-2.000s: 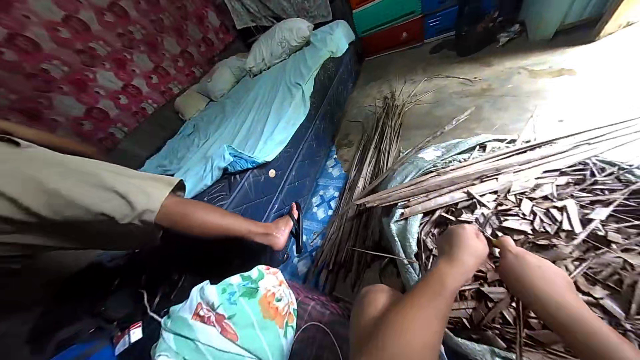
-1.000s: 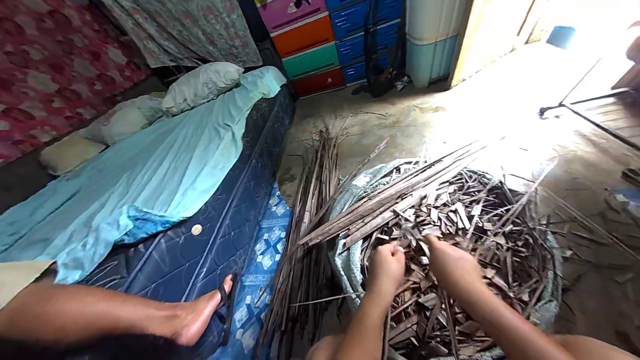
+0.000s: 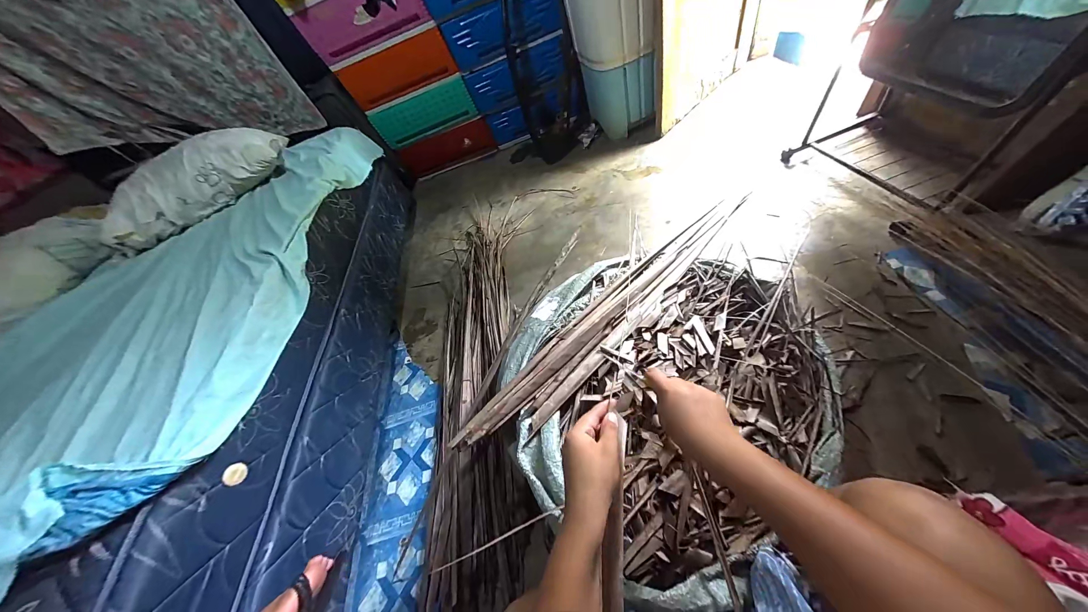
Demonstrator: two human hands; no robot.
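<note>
Over a woven plastic sack (image 3: 531, 450) filled with cut pieces of dried palm leaf (image 3: 756, 382), both my hands work close together. My left hand (image 3: 595, 450) pinches a long dried leaf strip (image 3: 613, 535), which runs down along my forearm. My right hand (image 3: 687, 412) is just right of it, fingers closed around a small tool, perhaps a knife, whose thin blade seems to point up-left; the handle is mostly hidden. A bundle of long dried leaf strips (image 3: 586, 340) lies across the sack's left side.
Another upright-lying bundle of strips (image 3: 476, 340) is on the floor between sack and mattress (image 3: 297, 425). A person's foot (image 3: 308, 586) shows at lower left. Plastic drawers (image 3: 425, 115) stand at the back. More strips (image 3: 1003, 272) lie at right, near a metal-framed chair (image 3: 960, 76).
The view has swung right. The other person's leg, stretched across the mattress earlier, now shows only as a foot at the lower edge. My hands remain over the sack.
</note>
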